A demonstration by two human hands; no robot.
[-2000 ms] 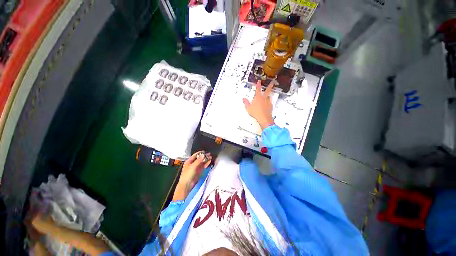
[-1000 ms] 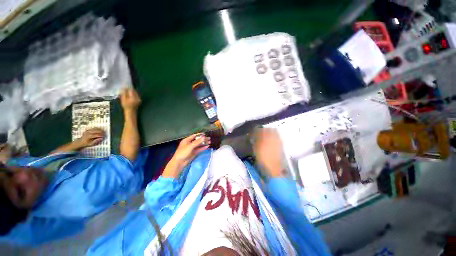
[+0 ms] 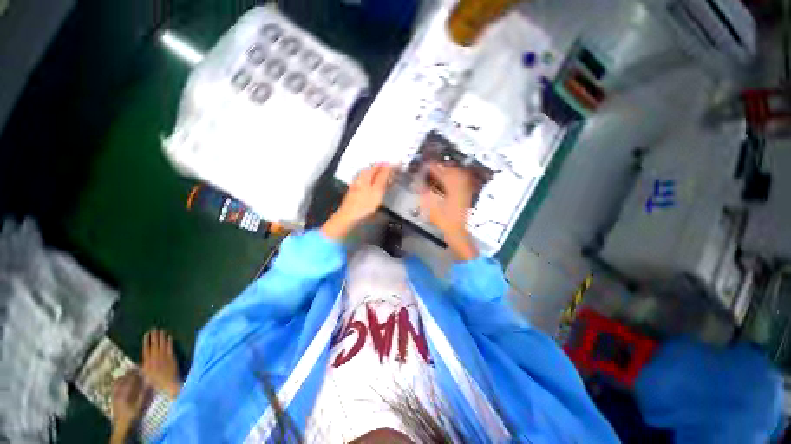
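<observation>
The dark brown-red fixture (image 3: 460, 165) sits near the front of the white machine bed (image 3: 499, 186), blurred. My right hand (image 3: 449, 204) is over the fixture's near side, its fingers blurred; whether it holds something cannot be told. My left hand (image 3: 366, 198) is at the bed's front left edge, fingers bent, close to my right hand; its fingertips are blurred and no held part can be made out. The white blister tray (image 3: 247, 139) lies left of the machine with several ring-shaped frames (image 3: 295, 81) in its upper part.
The orange-yellow dispensing head (image 3: 473, 19) is behind the fixture. Small bins (image 3: 583, 76) stand at the bed's right rear. A dark and orange labelled bottle (image 3: 232, 211) lies below the tray. Crumpled clear trays (image 3: 48, 321) and a neighbour's hands at a beige plate (image 3: 108, 375) are lower left.
The view has swung back towards the machine. My left hand has moved from in front of my body up to the bed's edge. My right hand is now at the fixture, which sits away from the dispensing head.
</observation>
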